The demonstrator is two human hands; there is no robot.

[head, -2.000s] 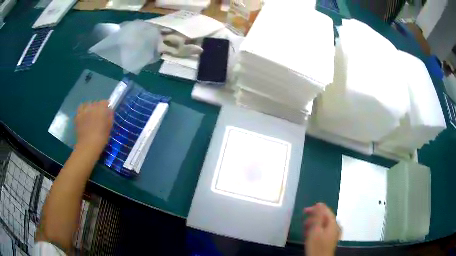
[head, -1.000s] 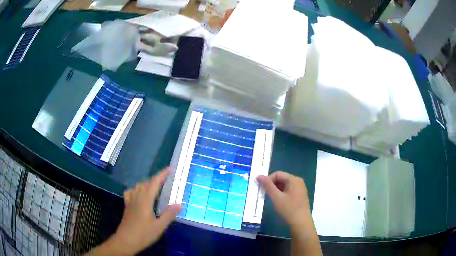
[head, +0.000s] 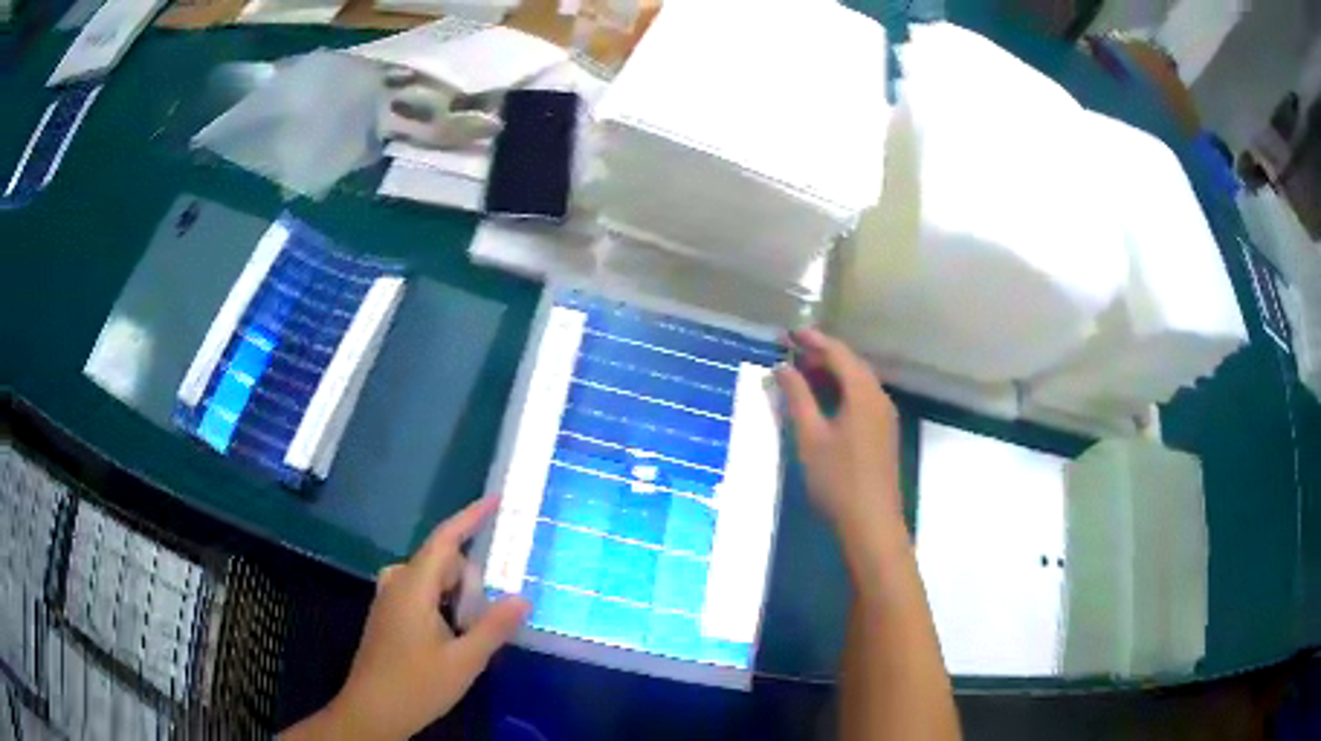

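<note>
A blue cell sheet [head: 638, 478] with thin pale lines and a white strip on both long sides lies on the grey-bordered base sheet [head: 580, 650] in front of me. My left hand [head: 435, 615] is at its lower left edge, thumb on the corner and fingers along the side. My right hand [head: 840, 420] is at its upper right corner, thumb and index finger close together at the edge. Whether the fingertips grip the sheet or only touch it is not clear. A curled pile of cell sheets [head: 275, 355] lies at the left.
Tall white film stacks [head: 739, 116] stand behind the layup, more [head: 1014, 217] to their right. A phone [head: 532, 155], crumpled beige heap [head: 435, 112] and cloudy film [head: 297, 123] lie behind. A punched white sheet [head: 992, 557] and pale green block [head: 1137, 562] are right, mesh rack [head: 123, 594] lower left.
A cell sheet from the left pile now covers the base sheet. Since one second ago, my right hand has moved up the right edge to the far corner; my left hand has stayed nearly still.
</note>
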